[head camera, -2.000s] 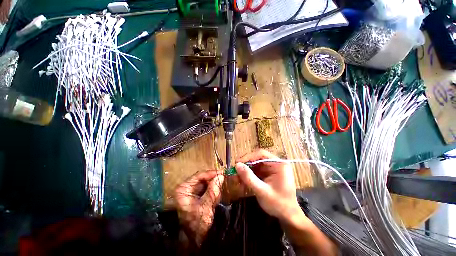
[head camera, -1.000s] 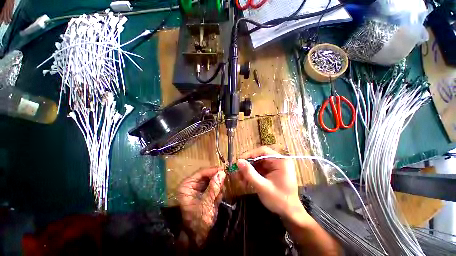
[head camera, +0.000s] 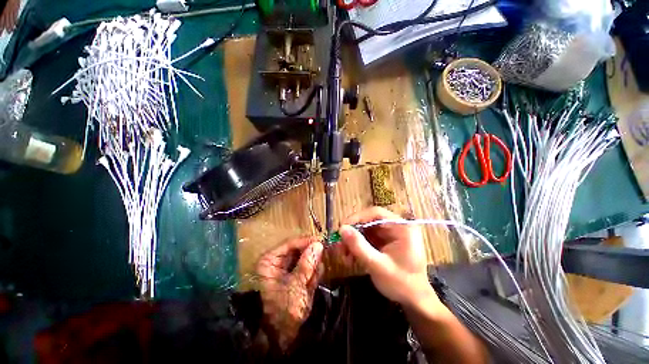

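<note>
My right hand (head camera: 384, 249) pinches the end of a white cable (head camera: 455, 225) between thumb and fingers. A small green connector piece (head camera: 334, 237) shows at its fingertips, just under the tip of the upright soldering iron (head camera: 329, 199). Whether the tip touches it I cannot tell. My left hand (head camera: 293, 266) has thumb and index fingertip pressed together just left of the green piece. A tiny part seems to be at those fingertips, too small to make out. The cable runs right and down over the bench edge.
A yellow-brown sponge (head camera: 382, 185) lies right of the iron, a black reel (head camera: 245, 178) left of it. Red-handled scissors (head camera: 484, 160), a round tub of metal parts (head camera: 470, 86) and a white cable bundle (head camera: 544, 192) are at right. Finished leads (head camera: 132, 78) and a bottle (head camera: 43, 151) are at left.
The view has shifted slightly. Both hands stay under the iron; the green piece has turned or moved a little at the fingertips.
</note>
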